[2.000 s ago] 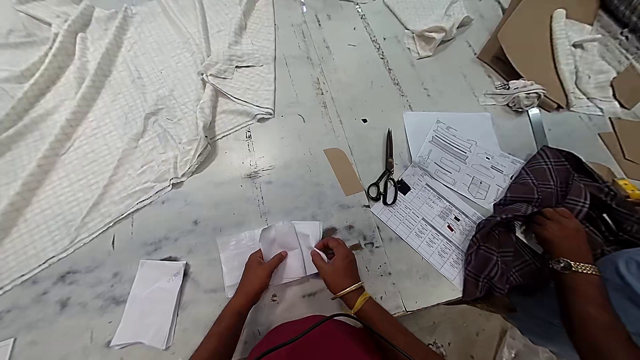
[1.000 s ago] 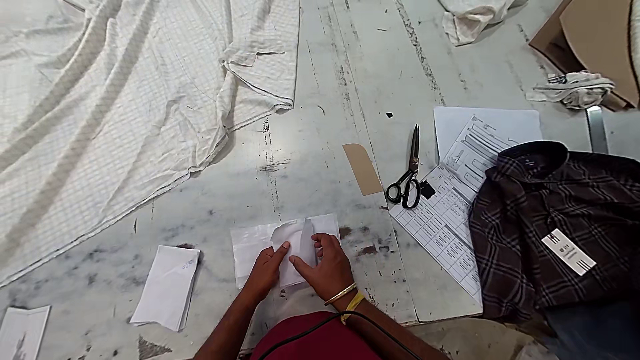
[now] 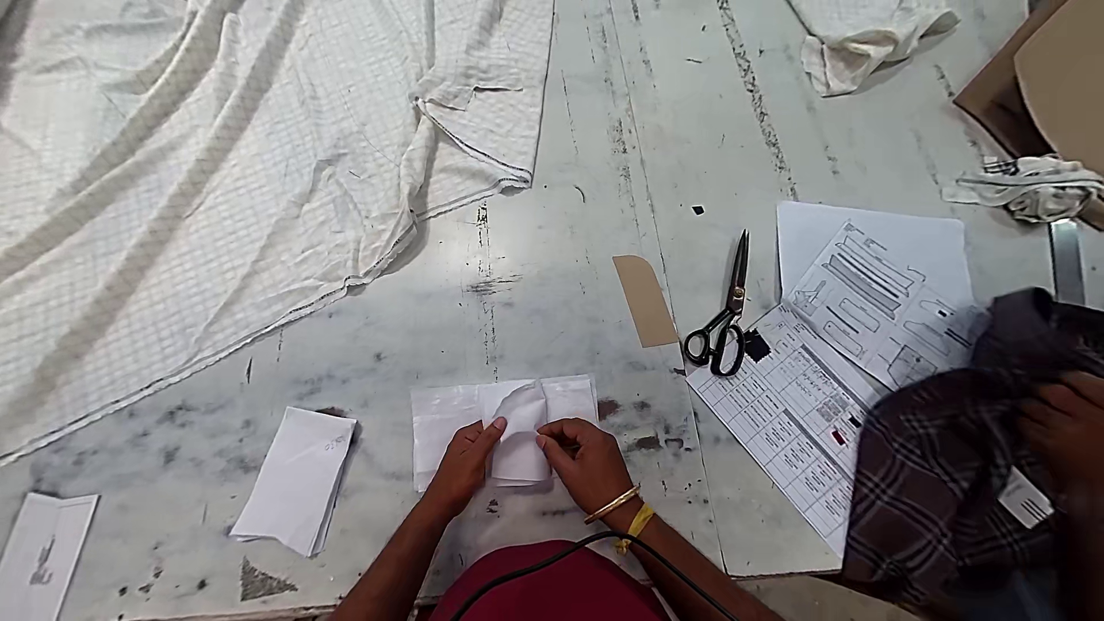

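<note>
A small curved white piece (image 3: 523,431), paper or thin fabric, is pinched by my left hand (image 3: 468,461) at its left edge. At its right edge, the thumb and fingers of my right hand (image 3: 586,457) pinch it too. Beneath lie wider flat white sheets (image 3: 444,431) on the table in front of me. A folded stack of white pieces (image 3: 297,479), with a small handwritten mark, rests to the left. Farther left is another folded white piece (image 3: 43,552). Black-handled scissors (image 3: 720,323) lie right of a tan card pattern piece (image 3: 644,300).
White checked cloth (image 3: 285,172) spreads over the upper left. Printed sheets with drawings and tables (image 3: 785,414) lie on the right. Beside them a co-worker's hand (image 3: 1065,423) touches a dark plaid garment (image 3: 931,466) with a tag. Brown card pieces (image 3: 1065,78) and crumpled cloth (image 3: 1026,185) are at upper right.
The white piece between my hands has its curved upper end raised now, and my right hand has shifted to its right edge. The co-worker's hand, out of sight one second ago, is back on the plaid garment.
</note>
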